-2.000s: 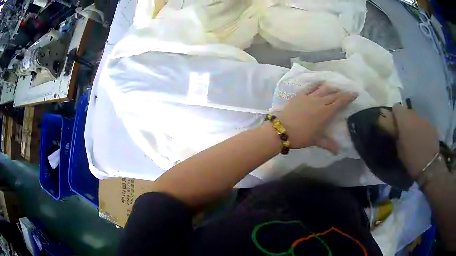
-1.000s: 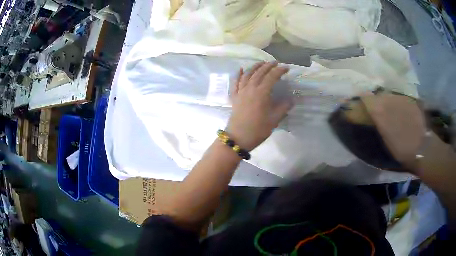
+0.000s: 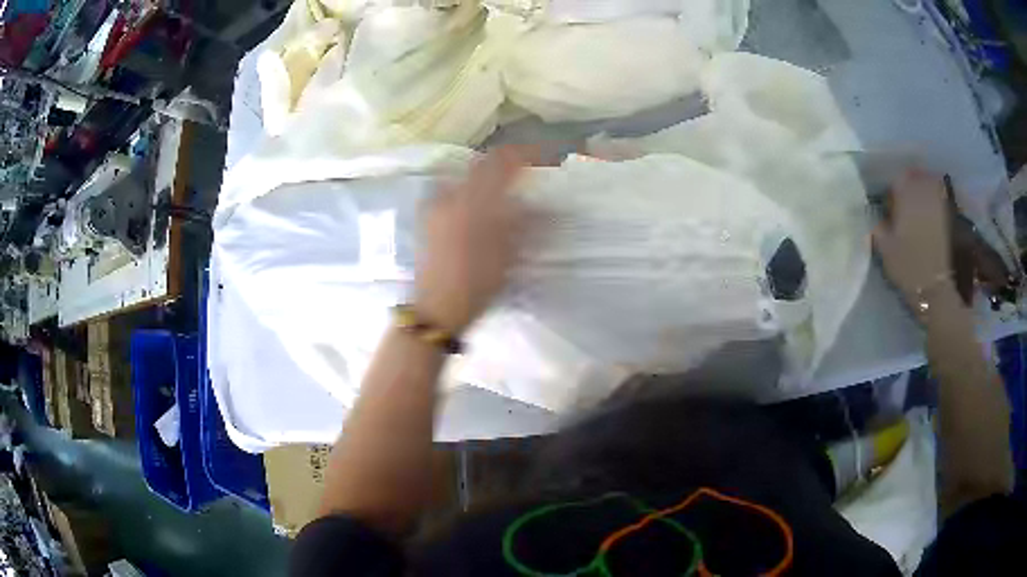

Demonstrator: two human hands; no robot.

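A white garment [image 3: 642,237] lies over the table, smooth in the middle, with a ribbed band running along it. A small bright white rectangle [image 3: 378,238] shows on its left part. A dark oval patch [image 3: 785,268] shows through an opening at its right end. My left hand [image 3: 467,237] is blurred on the cloth's left half, its fingers at the upper edge; its grip is unclear. My right hand [image 3: 914,231] is blurred at the right, beyond the cloth. A dark brown thing, likely the iron [image 3: 978,257], is right beside it, partly hidden.
Cream cloth [image 3: 597,68] is bunched at the far side of the pale table [image 3: 253,417]. A grey mesh plate [image 3: 797,32] is at the far right. Blue bins [image 3: 163,417], a cardboard box [image 3: 295,485] and a sewing machine table [image 3: 124,265] are at the left.
My right hand has moved right, and the dark iron plate no longer lies over the cloth. My left hand has moved left, then to the upper edge. The dark oval patch is now visible.
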